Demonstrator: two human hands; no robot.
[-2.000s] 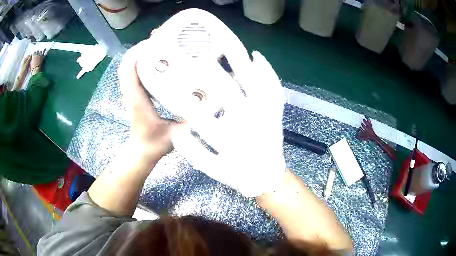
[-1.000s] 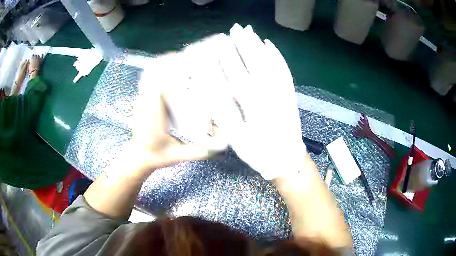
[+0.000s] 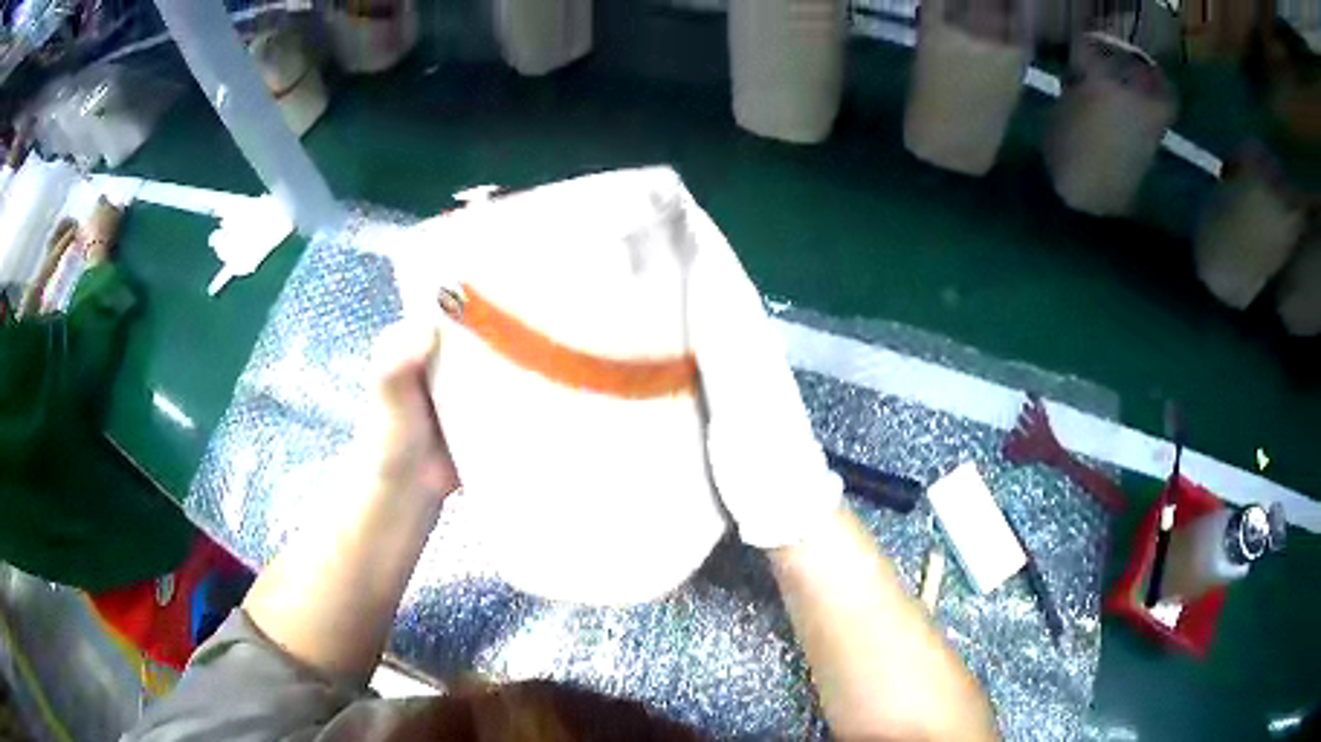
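A cream housing [image 3: 580,478] is held in front of me above the bubble wrap [image 3: 724,638], its side facing me. An orange-brown strap [image 3: 580,363] curves across that side, with a dark stud at its left end. The housing glares white. My bare left hand [image 3: 413,413] grips its left side; the fingers are partly hidden. My right hand [image 3: 753,420], in a white glove, lies along its right side and holds it; glove and shell partly blend.
A black handle [image 3: 877,486], a white block [image 3: 976,526], a thin black stick [image 3: 1043,597] and a dark red forked piece [image 3: 1058,452] lie right. A red tray [image 3: 1195,623] holds a bottle. Similar housings [image 3: 963,87] stand behind. A person's green sleeve [image 3: 73,406] shows left.
The housing has turned from its panel with holes and slits to its side with the strap. Both hands have shifted around it and still hold it.
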